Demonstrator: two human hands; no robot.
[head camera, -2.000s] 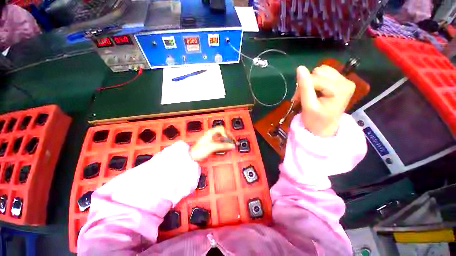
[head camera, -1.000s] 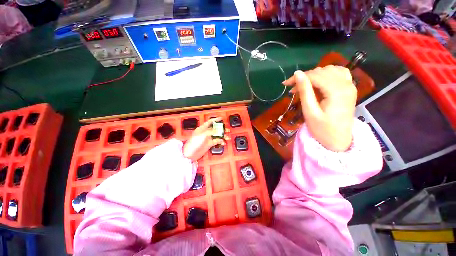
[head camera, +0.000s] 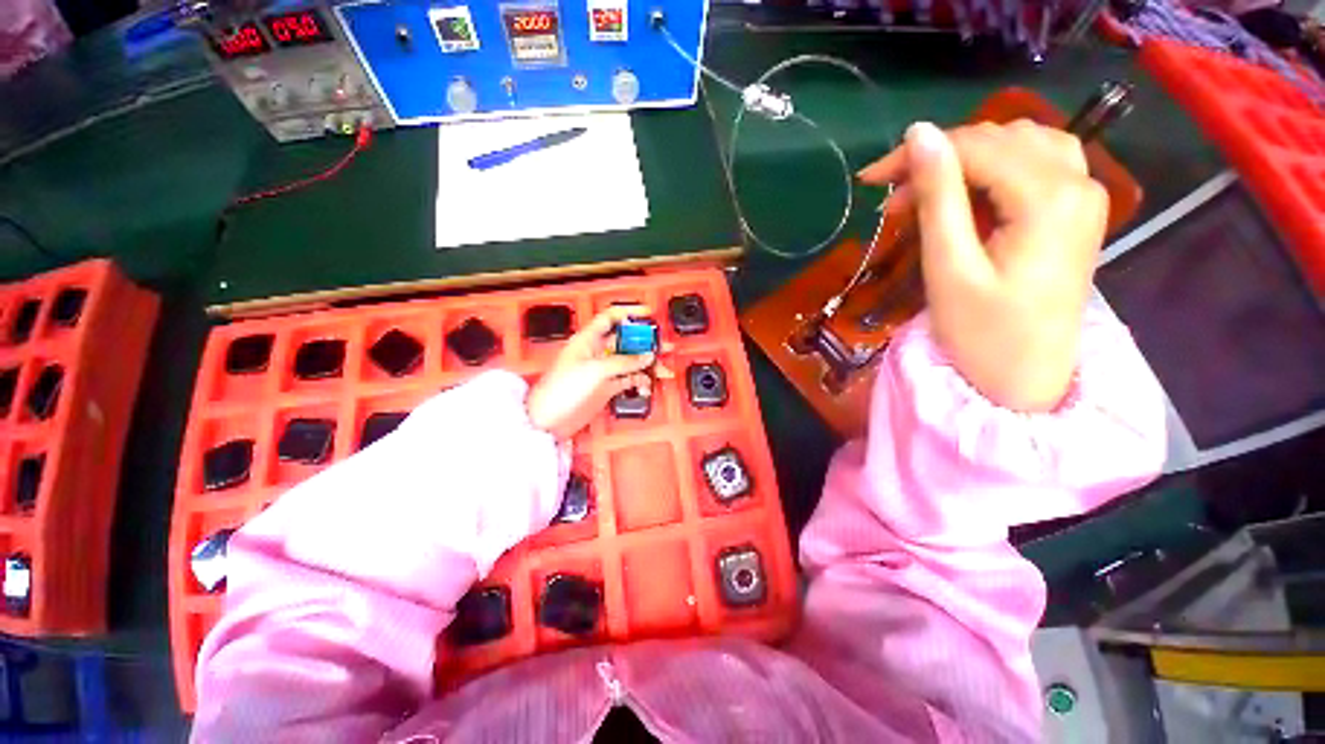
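My left hand (head camera: 593, 375) holds a watch unit (head camera: 637, 337) between thumb and fingers over the upper right of the red foam tray (head camera: 650, 487). Its screen shows bright blue. Other black units lie in the tray pockets; those in the rightmost column show round centres. Two pockets in the column beside them are empty. My right hand (head camera: 1003, 240) is over the orange-brown fixture (head camera: 798, 308), fingers curled near the metal clamp lever (head camera: 1100, 111). A thin lead runs below its fingertips; whether the fingers grip it is unclear.
Behind the tray, a raised green board (head camera: 334, 233) bears white paper (head camera: 541, 204) and a blue pen (head camera: 526, 148). A blue control box (head camera: 560, 73) and power supply (head camera: 298, 90) stand at the back. Another foam tray (head camera: 87, 480) is left; a dark-screened unit (head camera: 1235, 313) is right.
The unit in my left hand has lifted from its pocket area, and its screen has gone from dark to pale to blue. My right hand has shifted slightly right over the fixture. The view has tilted down.
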